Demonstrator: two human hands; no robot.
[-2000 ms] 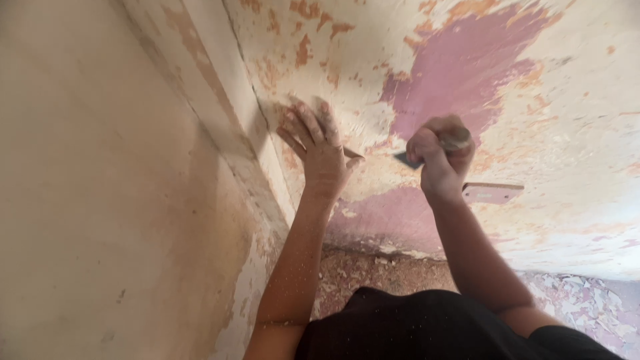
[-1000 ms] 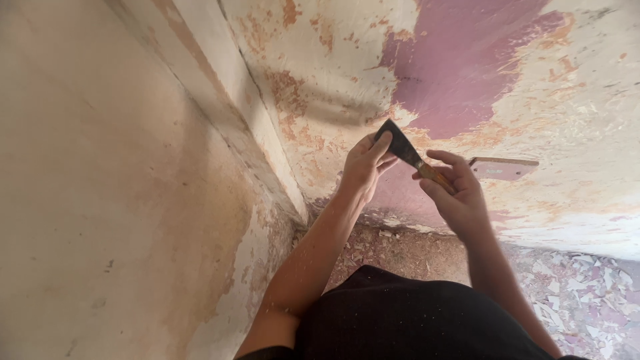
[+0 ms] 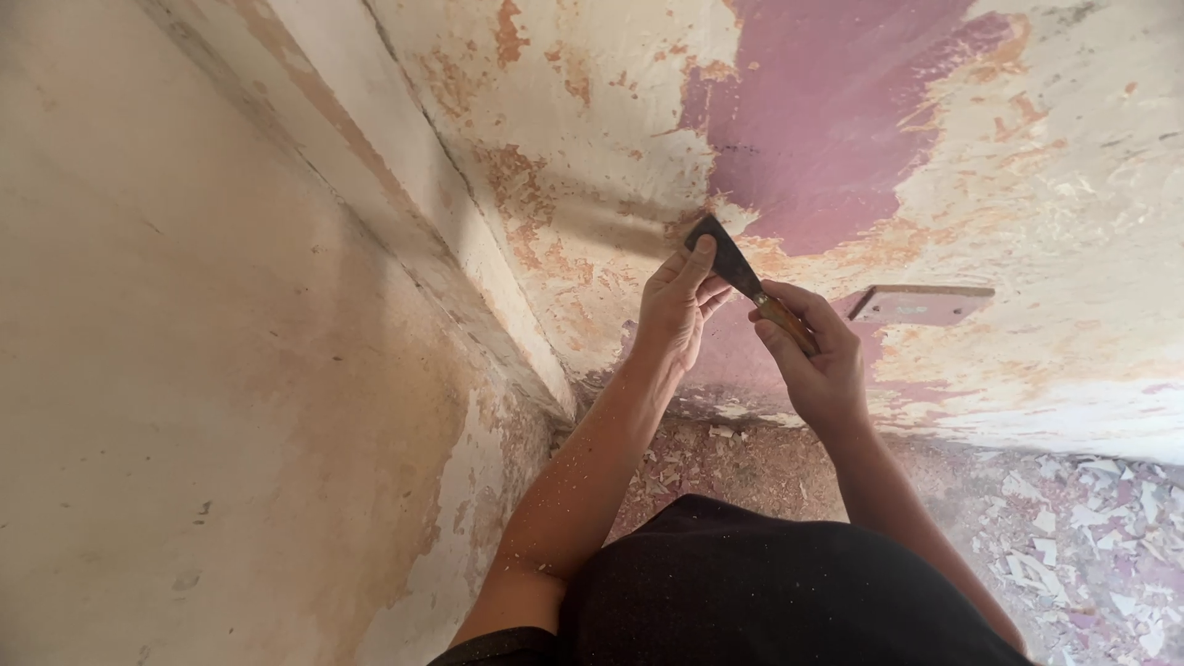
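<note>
A paint scraper [image 3: 731, 264] with a dark metal blade and a wooden handle is held between both hands, its blade pointing up and left. My right hand [image 3: 819, 347] grips the wooden handle. My left hand [image 3: 683, 296] pinches the broad end of the blade, thumb on top, other fingers partly hidden behind it. Beyond the hands, the wall [image 3: 823, 120] shows a large purple patch among cream paint and orange-brown flaked spots. The blade appears to be in front of the wall; whether it touches cannot be told.
A pinkish wall plate [image 3: 925, 305] sits on the wall right of my right hand. At the left, a boxed ledge or trim [image 3: 416, 213] runs down the corner beside another stained wall [image 3: 203, 398]. Paint flakes [image 3: 1045, 555] litter the floor below.
Two seconds ago my left hand was spread on the wall and my right hand held the scraper apart from it. Now both hands are together on the scraper.
</note>
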